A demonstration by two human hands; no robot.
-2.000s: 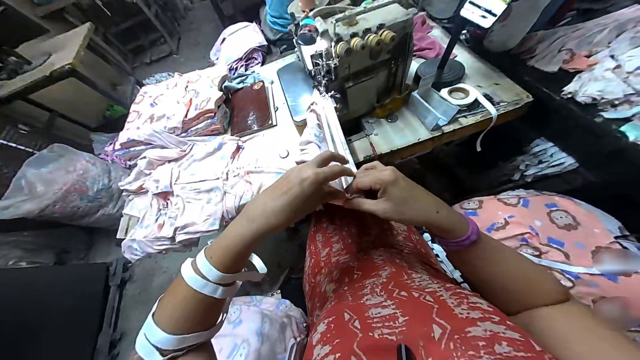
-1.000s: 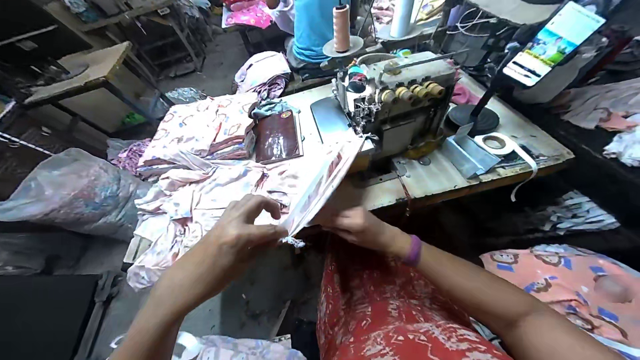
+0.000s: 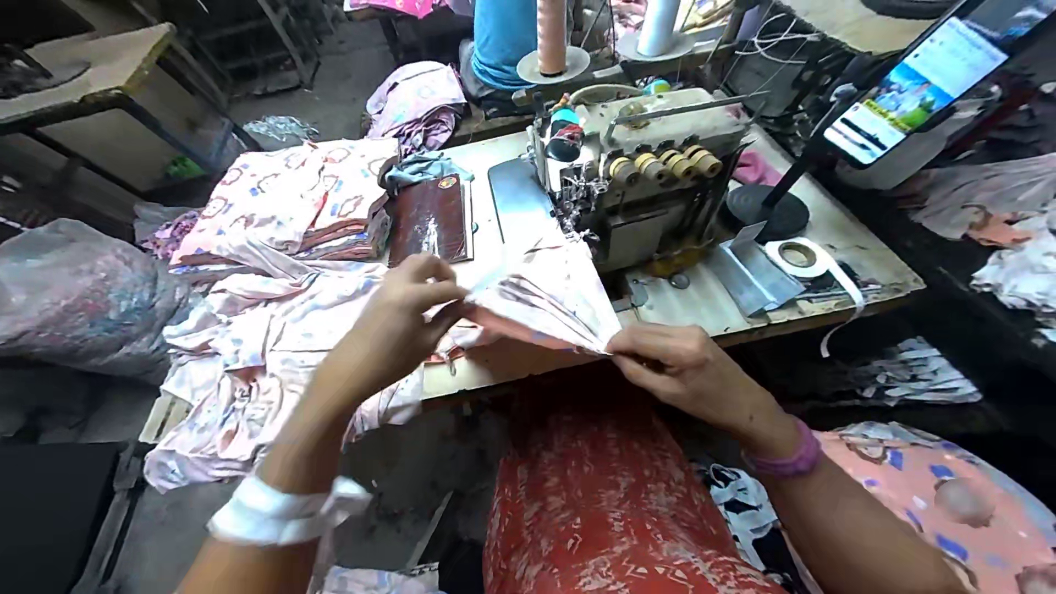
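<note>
A light printed fabric piece [image 3: 549, 289] is stretched between my hands in front of an overlock sewing machine [image 3: 643, 165]; its far end lies by the needle area. My left hand [image 3: 412, 309] pinches the fabric's left edge between thumb and fingers. At its right corner, my right hand [image 3: 681, 359] grips the cloth near the table's front edge. Left of the machine plate, a dark red booklet [image 3: 429, 219] lies on the table. Beside it are a folded stack of printed cloth [image 3: 289, 198] and a loose heap of similar pieces [image 3: 247, 371].
A metal guide or bracket [image 3: 755, 276] and a roll of white tape [image 3: 799, 257] sit at the table's right. A phone [image 3: 916, 91] stands on a holder behind them. Thread cones [image 3: 551, 37] rise behind the machine. A plastic sack [image 3: 82, 297] is at far left, patterned cloth [image 3: 949, 495] at lower right.
My hands were close together two seconds ago; now they are apart with the fabric spread between them. The view has shifted, showing more of the phone and thread cones.
</note>
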